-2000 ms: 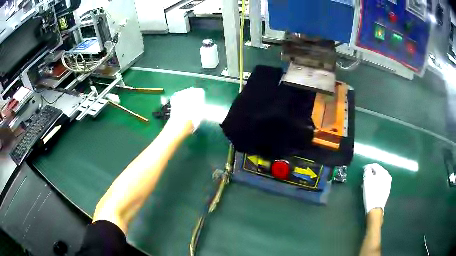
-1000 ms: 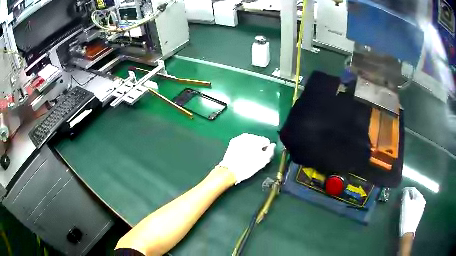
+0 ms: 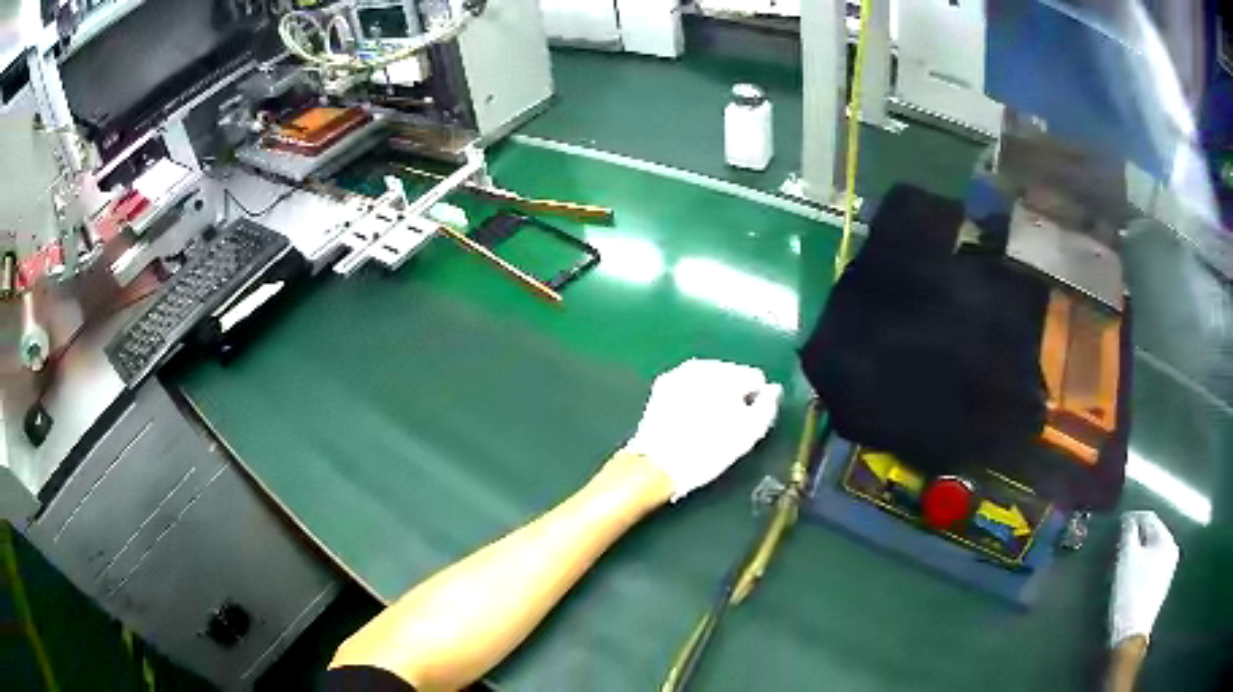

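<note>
My left hand point(image 3: 710, 425), in a white glove, is over the green surface just left of the cable bundle, fingers curled, nothing visible in it. My right hand point(image 3: 1144, 575), gloved and small near the right edge, is beside the right end of the press base point(image 3: 933, 541); its fingers look curled and empty. A thin black phone frame point(image 3: 587, 279) lies between two copper-brown guide rails point(image 3: 503, 265). The black cloth point(image 3: 920, 345) covers the left of the orange fixture point(image 3: 1082, 365). The silver press head point(image 3: 1068, 253) is above the fixture.
A red stop button point(image 3: 947, 502) is on the press front. A cable bundle point(image 3: 737, 581) runs down left of the press. The keyboard point(image 3: 196, 298) and silver bracket point(image 3: 406, 227) are at left. A white bottle point(image 3: 748, 129) stands beyond the belt edge.
My left hand let go of the black frame at the rails and moved right, near the press. The frame now lies farther in between the rails. The view has turned left.
</note>
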